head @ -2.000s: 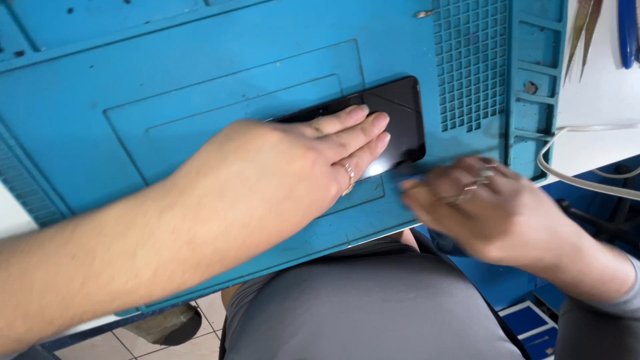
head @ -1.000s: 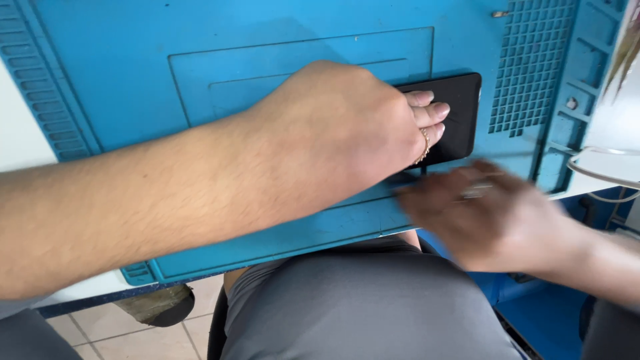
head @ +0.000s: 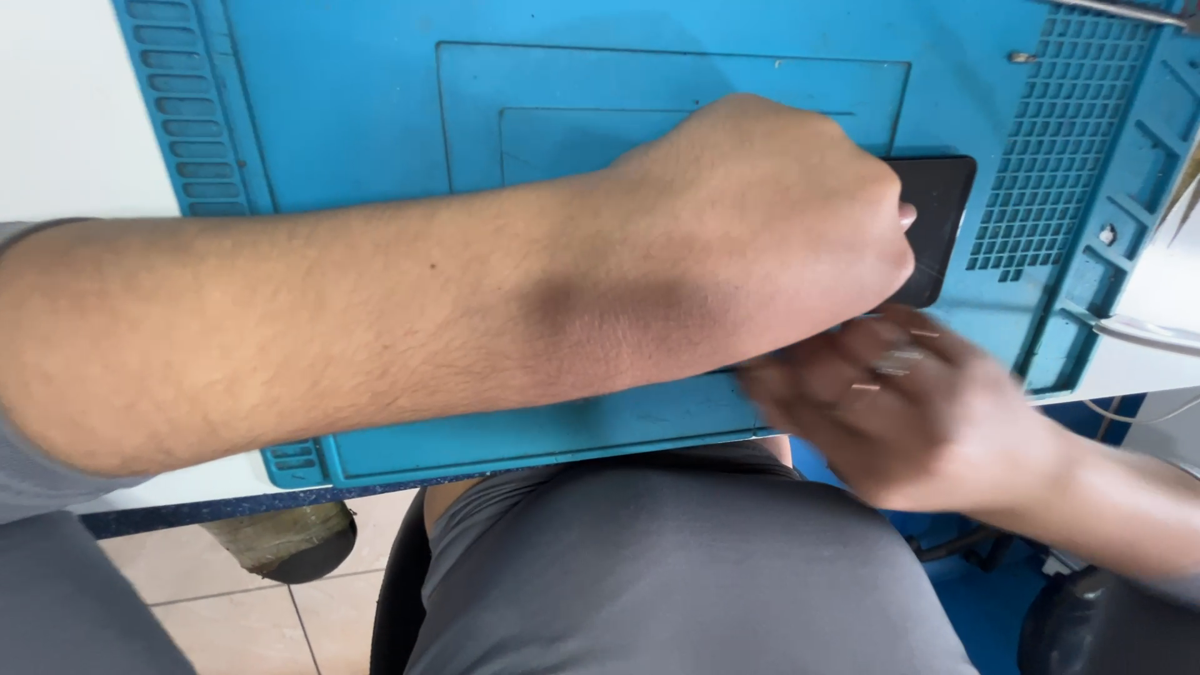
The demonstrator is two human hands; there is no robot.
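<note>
A black smartphone (head: 937, 202) lies on a blue silicone repair mat (head: 600, 84), its right end showing past my left hand. My left hand (head: 778, 206) is over the phone with its back toward the camera; the fingers are mostly hidden behind it. My right hand (head: 881, 403), ringed and blurred, is at the phone's lower edge, near the mat's front edge. Its fingers are curled, and whether they hold anything cannot be seen. The left part of the phone is hidden under my left hand and wrist.
Raised compartments (head: 1125, 225) and a grid section (head: 1064, 141) line the mat's right side. A small metal piece (head: 1022, 57) lies by the grid. A pale cable (head: 1139, 333) crosses the right edge. Slots (head: 187, 136) run down the mat's left side.
My left hand has turned from fingers laid flat on the phone to a bent wrist with its fingers mostly hidden. My right hand stays near the phone's lower edge. The view has shifted.
</note>
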